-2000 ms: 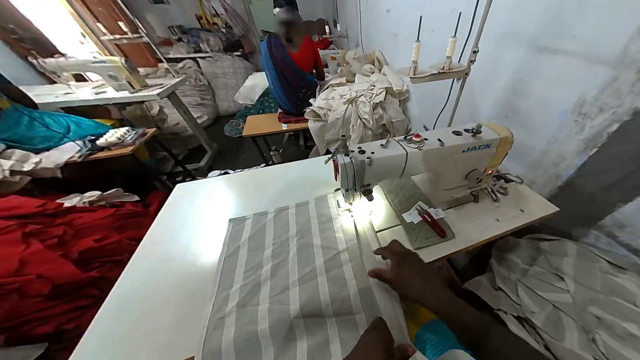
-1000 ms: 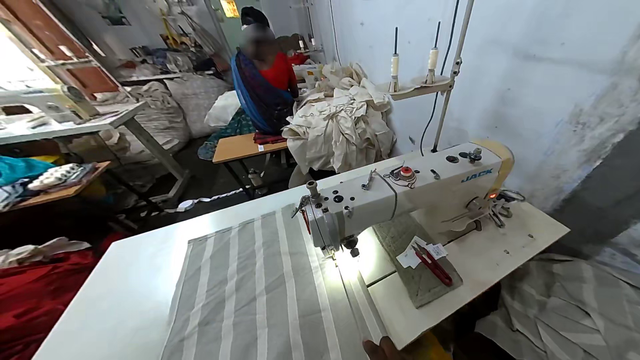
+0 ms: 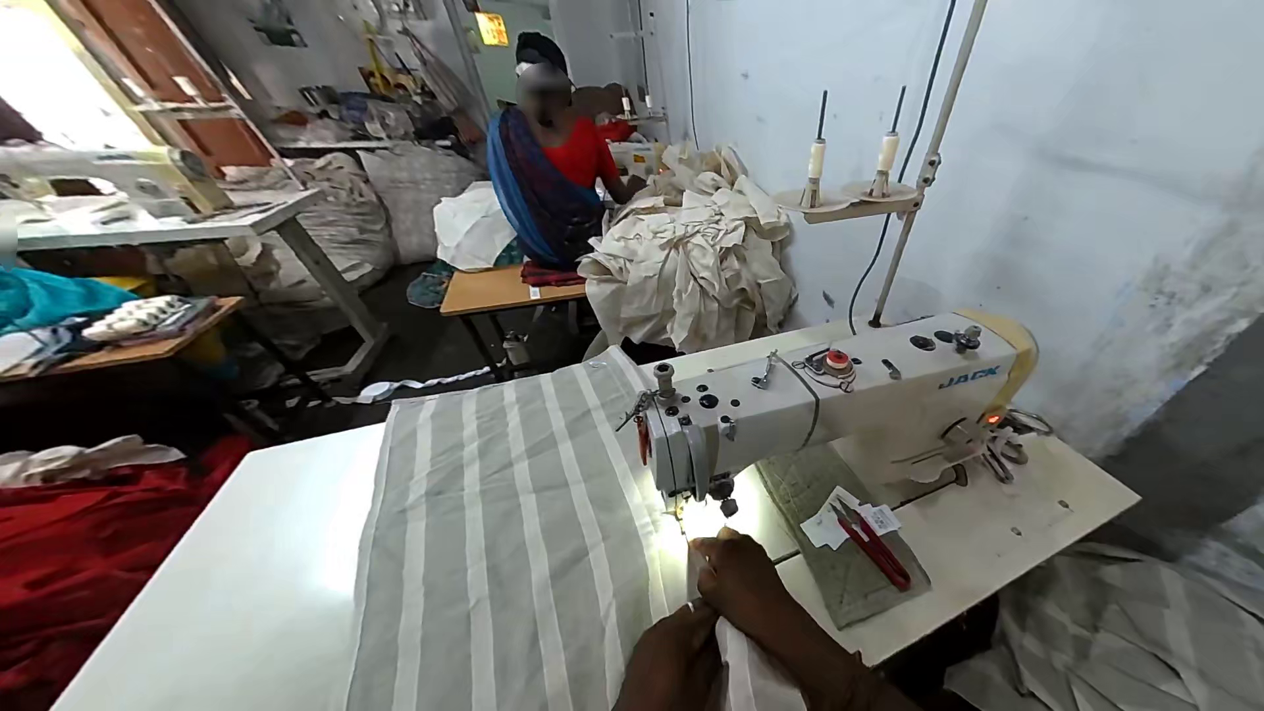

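Note:
Grey-and-white striped fabric [image 3: 504,533] lies on the white sewing table [image 3: 267,563], its right edge running under the needle area of a Jack sewing machine [image 3: 839,395]. My right hand [image 3: 746,583] pinches that edge just in front of the lit presser foot. Close below it, my left hand [image 3: 671,657] grips the same edge, fingers bent and partly hidden. Red-handled thread snips [image 3: 874,543] rest on small white labels [image 3: 825,523] on a grey-green pad [image 3: 859,602] right of the needle.
Thread cones [image 3: 816,163] stand on a holder behind the machine. Red cloth [image 3: 89,563] is heaped at left, more striped fabric [image 3: 1116,622] at lower right. Beyond the table are a wooden bench [image 3: 494,291], a pile of cream cloth [image 3: 691,257] and a seated person [image 3: 553,168].
The striped fabric has moved away from me, past the machine head. Both hands now hold its edge near the presser foot; one second ago only fingers showed at the bottom edge.

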